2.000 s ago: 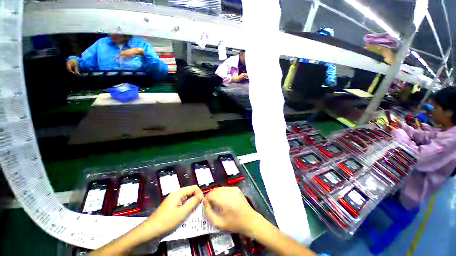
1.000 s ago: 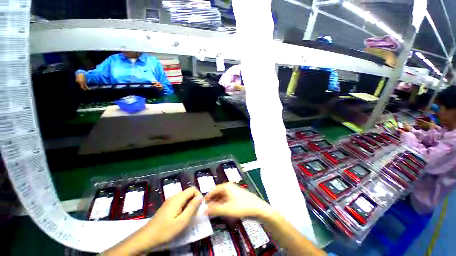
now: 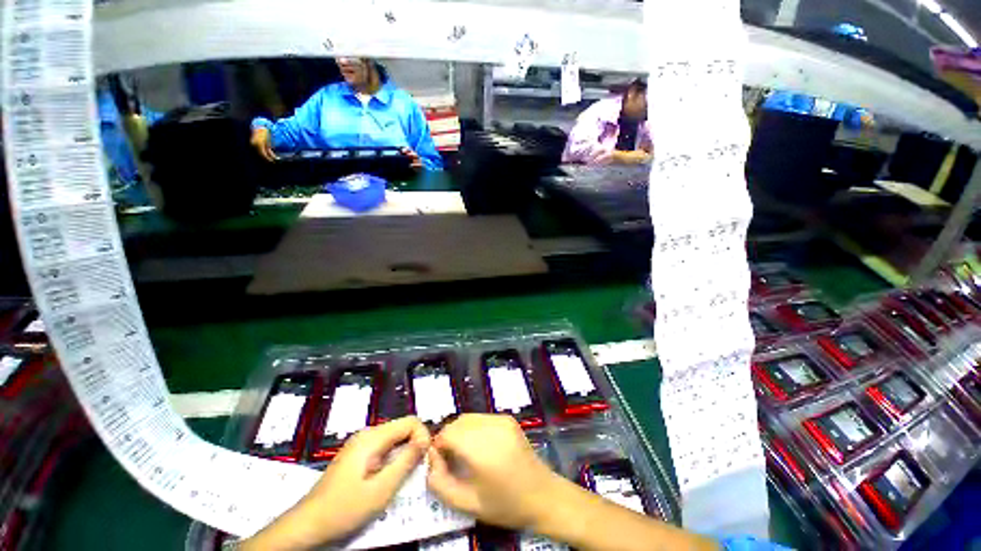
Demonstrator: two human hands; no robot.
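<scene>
A long white label strip [image 3: 91, 312] hangs at the left and curves along the bottom to my hands. My left hand [image 3: 371, 474] pinches the strip near its end, thumb and finger together. My right hand [image 3: 482, 465] is closed at the same spot, its fingertips touching my left fingertips; whether a separate label is between them is hidden. Below lies a clear blister tray [image 3: 269, 371] with a back row of red-rimmed black phones [image 3: 506, 383] that show white labels in their recesses. The front row is partly covered by my hands and the strip.
A second white strip [image 3: 705, 269] hangs at right of centre. Stacked trays of red phones [image 3: 844, 431] stand at the right, more at the left edge. A white shelf [image 3: 430, 38] crosses overhead. Opposite are a brown board [image 3: 398, 253], a blue bowl [image 3: 356, 192] and people in blue and pink smocks.
The view has turned right-to-left, so the tray and strips sit further right. My hands stay together at the strip, and my right hand's fingers are more curled in.
</scene>
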